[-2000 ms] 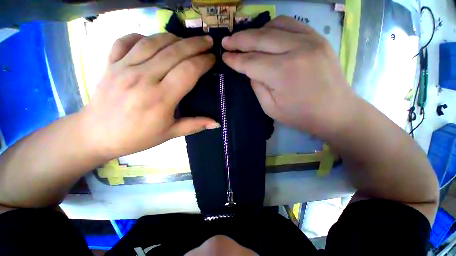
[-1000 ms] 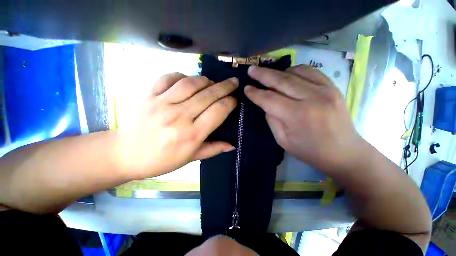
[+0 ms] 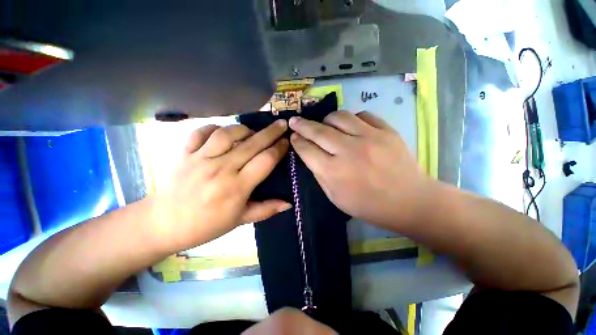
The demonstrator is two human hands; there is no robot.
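Observation:
A black fabric panel (image 3: 274, 262) lies lengthwise from the brass-coloured clamp (image 3: 286, 101) down to my body. A silvery-pink zipper (image 3: 298, 216) runs down its middle, with a slider (image 3: 308, 298) near the bottom. My left hand (image 3: 219, 180) lies flat on the panel's left side, fingertips just below the clamp, thumb near the zipper. My right hand (image 3: 363, 160) lies on the right side, its fingertips close to the left ones. Both press on the fabric without gripping it. The panel's far end reaches the clamp; the hands cover part of the fabric.
The dark sewing machine head (image 3: 150, 59) fills the upper left. A pale plate (image 3: 385, 111) edged with yellow tape (image 3: 427, 144) lies under the work. A blue bin (image 3: 65, 183) is at left. Small blue bins (image 3: 578, 111) and a green-handled tool (image 3: 536, 144) are at right.
The view has shifted, so the machine head now sits at upper left and the clamp shows again. Both hands stay pressed on the fabric just below the clamp.

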